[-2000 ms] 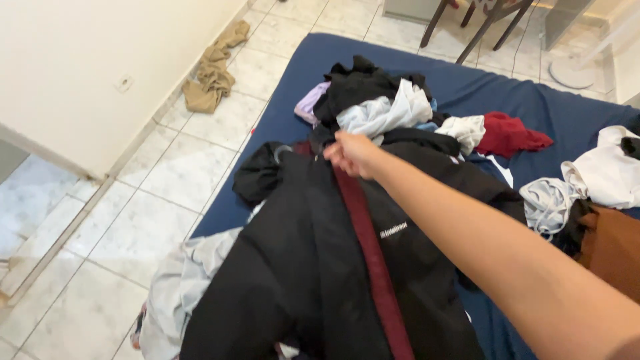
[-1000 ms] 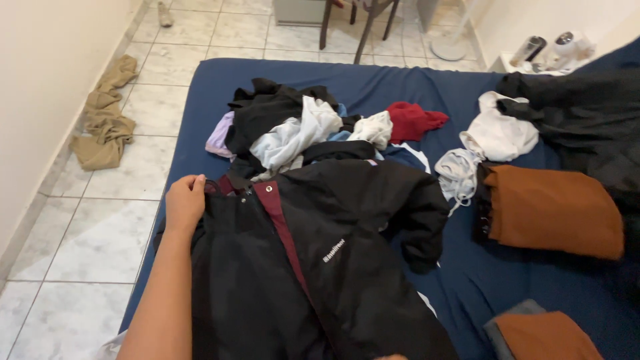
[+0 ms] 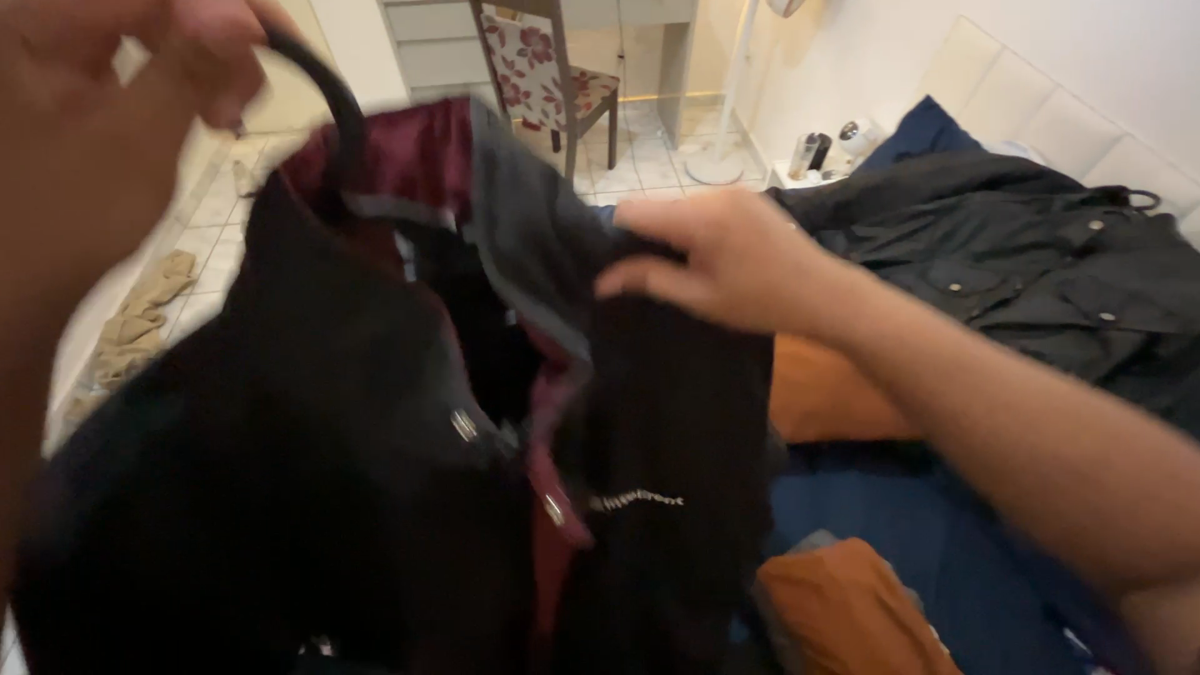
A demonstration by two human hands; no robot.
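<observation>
A black jacket (image 3: 281,450) with a burgundy lining and snap buttons hangs upright close to the camera, its front partly undone. My left hand (image 3: 159,84), blurred at the upper left, grips the dark curved hook of a hanger (image 3: 328,89) that comes out of the jacket's collar. The hanger's arms are hidden inside the jacket. To the right of the collar, my right hand (image 3: 712,253) pinches the black fabric near the shoulder. Light lettering shows on the jacket's chest.
Another black jacket (image 3: 1012,272) with a hanger hook lies on the blue-covered bed (image 3: 872,506), beside folded orange-brown cloth (image 3: 834,389). More orange cloth (image 3: 844,600) lies nearer. Beyond stand a chair (image 3: 562,84) and a white stand (image 3: 727,122). Beige clothing (image 3: 141,319) lies on the floor.
The black jacket, spread on the bed one second ago, is now raised before the camera. A hanger hook now shows in my left hand, and my right hand has come to the shoulder.
</observation>
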